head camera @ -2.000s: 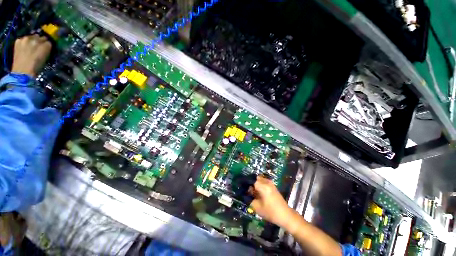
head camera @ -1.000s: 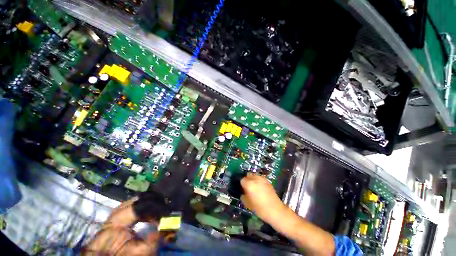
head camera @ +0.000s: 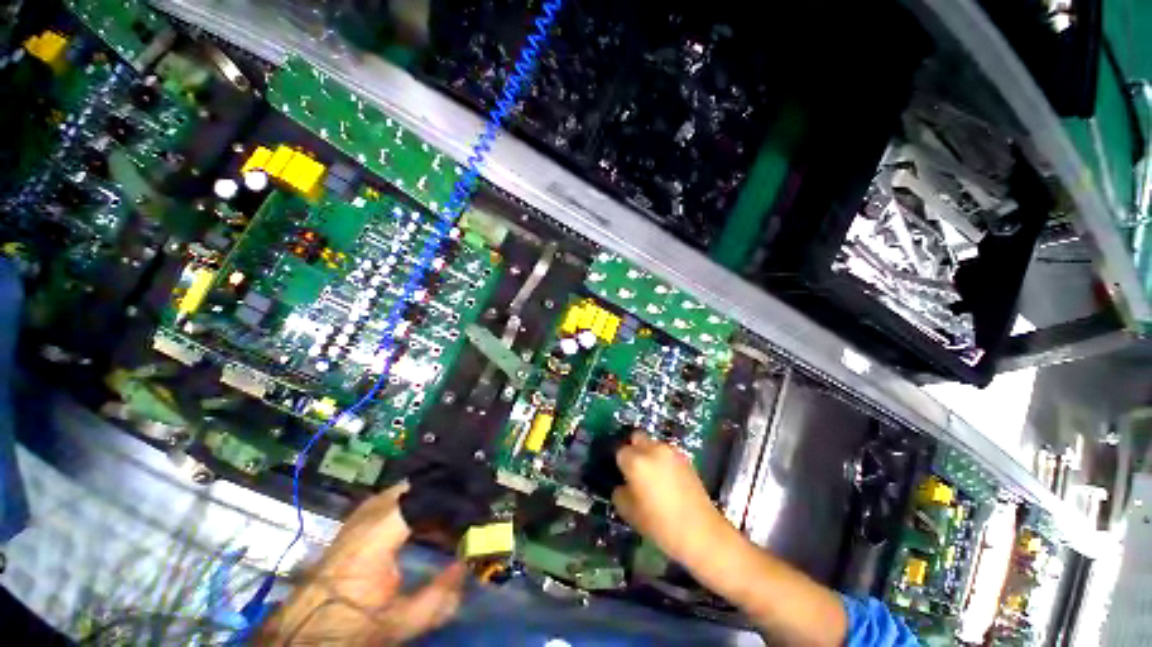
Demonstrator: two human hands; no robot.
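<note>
My left hand [head camera: 366, 575] is at the bottom edge with dark patches at its fingertips. It holds a yellow-and-black block [head camera: 489, 544] between thumb and fingers, in front of the line. My right hand [head camera: 663, 493] reaches from the lower right to the front part of a green circuit board [head camera: 632, 386]. Its fingers are bent together, with a dark patch at the tips. Whether that is a part or a finger covering cannot be told, and the fingers hide the spot under them.
A second, larger-looking board [head camera: 366, 278] lies left in its carrier, another [head camera: 76, 158] farther left. A blue coiled cord [head camera: 505, 95] hangs across the line. Behind the metal rail [head camera: 606, 228] are a bin of dark parts [head camera: 657, 114] and a bin of pale strips [head camera: 916, 240].
A person's arm at the left has drawn back to a sleeve at the edge. My left hand has come in with the block and moved right. My right hand stays at the board.
</note>
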